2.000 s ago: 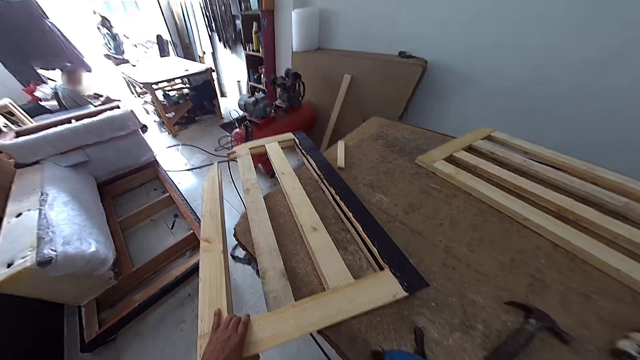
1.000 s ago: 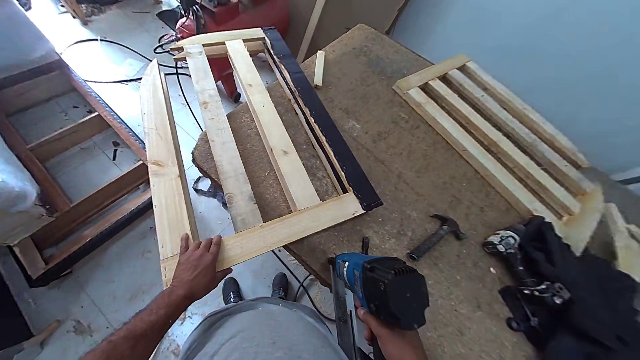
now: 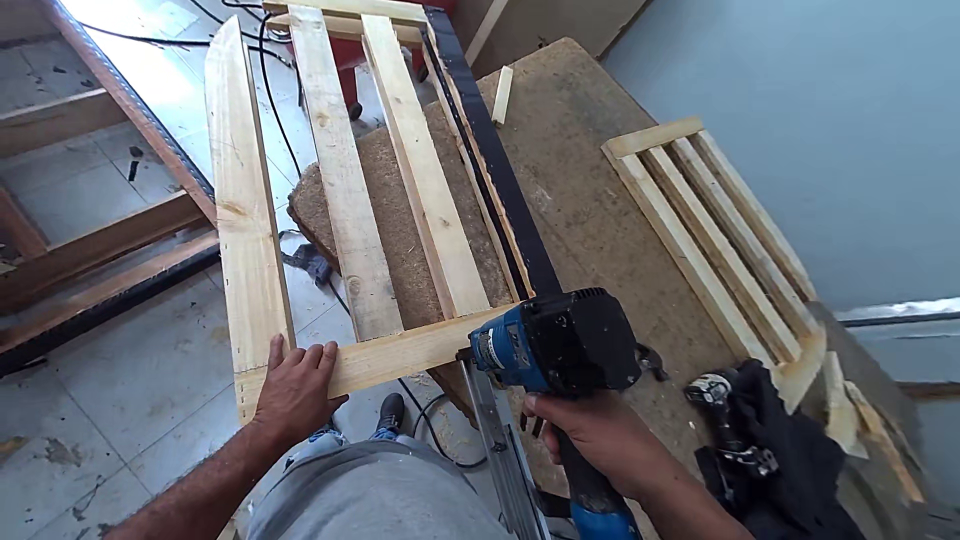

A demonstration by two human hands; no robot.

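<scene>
A slatted wooden frame point(image 3: 420, 346) with a black-covered rail along its right side lies partly on the workbench point(image 3: 600, 217) and juts past its left edge. My left hand point(image 3: 298, 386) rests on the frame's near left corner, fingers spread over the joint, thumb toward the near edge. In my right hand point(image 3: 592, 435) is a blue and black nail gun point(image 3: 555, 341), gripped by its handle; its nose touches or hovers just over the near rail, right of my left hand, which of the two I cannot tell. The tool's long metal magazine slants down toward my body.
A second slatted wooden frame point(image 3: 675, 240) lies at the bench's right. Beside it are a cordless drill point(image 3: 716, 397), black cloth point(image 3: 795, 450) and wood scraps point(image 3: 844, 412). A hammer point(image 3: 652, 361) is partly hidden behind the nail gun. Black cables point(image 3: 274, 112) cross the tiled floor; another frame point(image 3: 112, 232) stands left.
The nail gun came into view in my right hand and has moved up to the frame's near rail. My left hand stays on the near left corner. The view has tilted down.
</scene>
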